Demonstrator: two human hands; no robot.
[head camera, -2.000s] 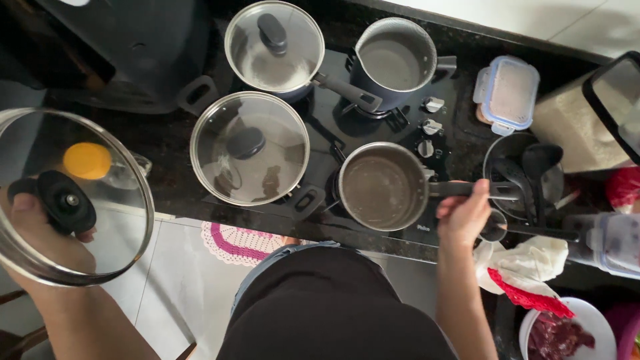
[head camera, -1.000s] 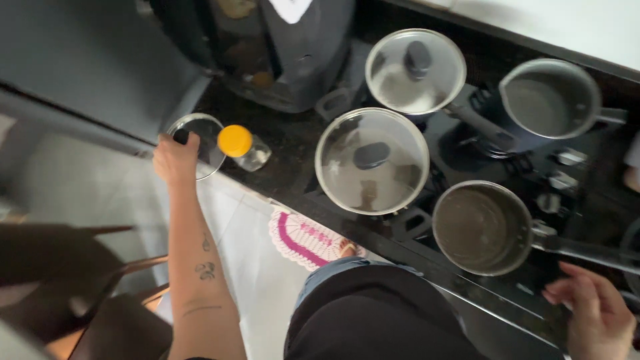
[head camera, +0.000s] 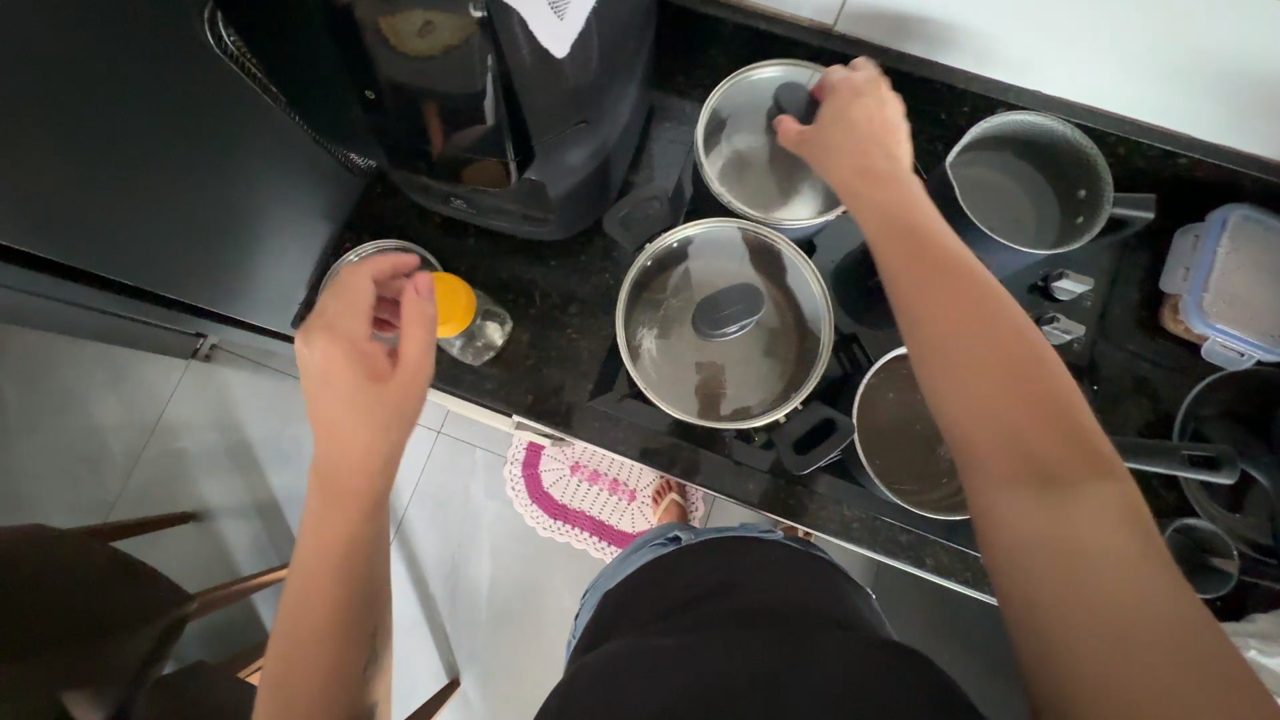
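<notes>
My right hand (head camera: 850, 120) grips the black knob of the glass lid (head camera: 745, 150) on the back-left pot. Over the counter at the left, my left hand (head camera: 375, 335) is raised with its fingers apart, holding nothing. Partly behind it lies another glass lid (head camera: 385, 245) on the counter, beside a glass jar (head camera: 482, 330) with a yellow cap (head camera: 453, 304). A wide pot with its own glass lid (head camera: 725, 385) stands at the front left of the stove. My right forearm partly covers a saucepan (head camera: 905, 440) of brownish liquid.
A black air fryer (head camera: 560, 150) stands behind the jar. At the back right is a grey pouring pot (head camera: 1030, 180). Stove knobs (head camera: 1066, 285), a lidded plastic container (head camera: 1235, 280) and a clear cup (head camera: 1200, 557) are at the right. A crocheted mat (head camera: 560, 500) lies on the floor.
My left hand carried the loose glass lid to the counter and has let it go. My right hand has left the saucepan handle and taken hold of the back pot's lid knob.
</notes>
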